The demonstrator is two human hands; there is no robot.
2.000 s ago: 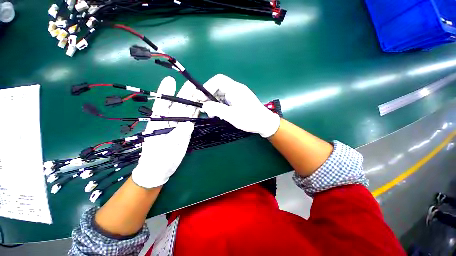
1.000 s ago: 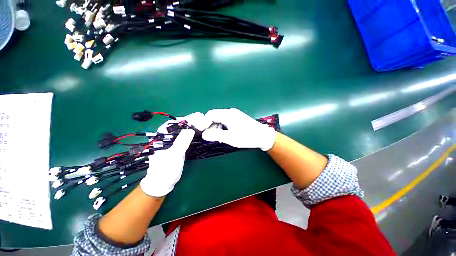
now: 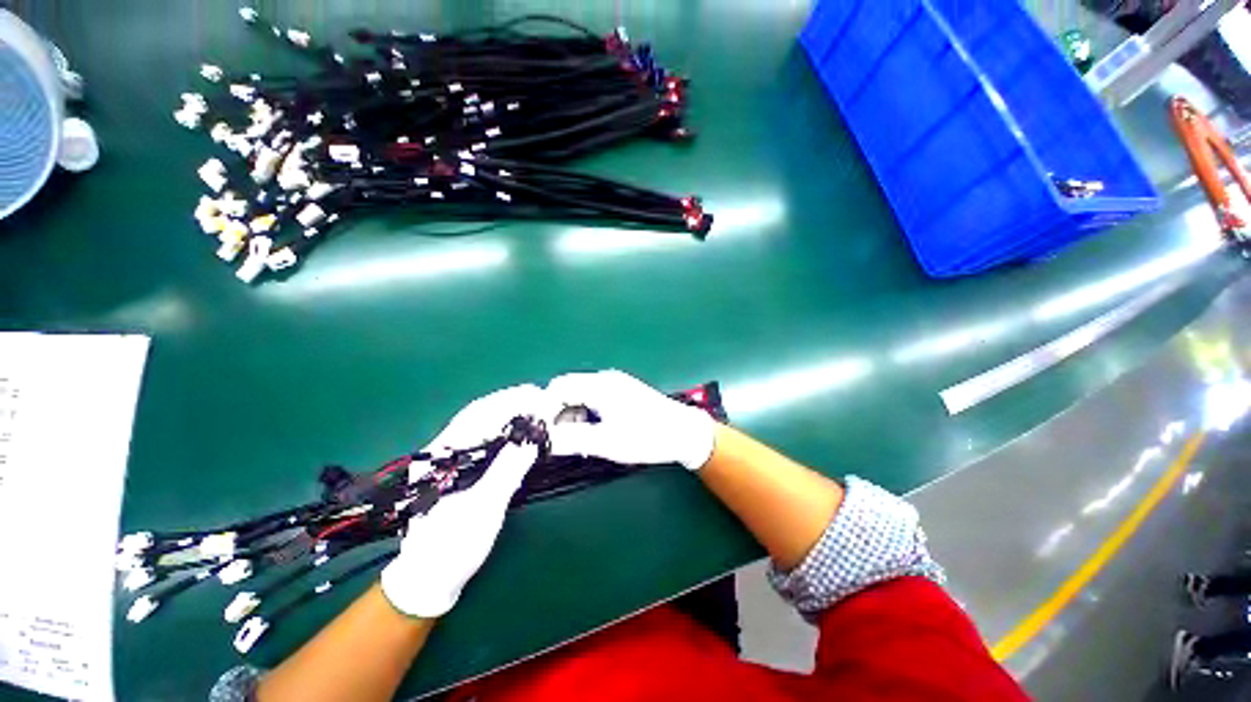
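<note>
A black wire harness bundle [image 3: 371, 497] lies along the near side of the green bench, its white connector housings [image 3: 236, 569] fanned out at the left and its red-and-black end connectors [image 3: 707, 399] at the right. My left hand [image 3: 462, 528], in a white glove, is closed around the bundle's middle, with small dark connector ends at its thumb. My right hand [image 3: 624, 420], also gloved, is beside it with curled fingers, pinching at the harness; a small greyish piece shows at its fingertips. What exactly it pinches is partly hidden.
A larger harness bundle [image 3: 535, 103] lies at the back. A blue plastic tote [image 3: 947, 151] is at the back right, a steel ruler [image 3: 1063, 353] at the right edge, a paper sheet [image 3: 62, 480] at the left, a fan [image 3: 25, 117] far left, and orange tubing [image 3: 1205, 158] far right.
The view has tilted up, showing more of the back bundle and tote. The separate black-connector branches have been gathered in against the bundle at my left hand. My hands have come together.
</note>
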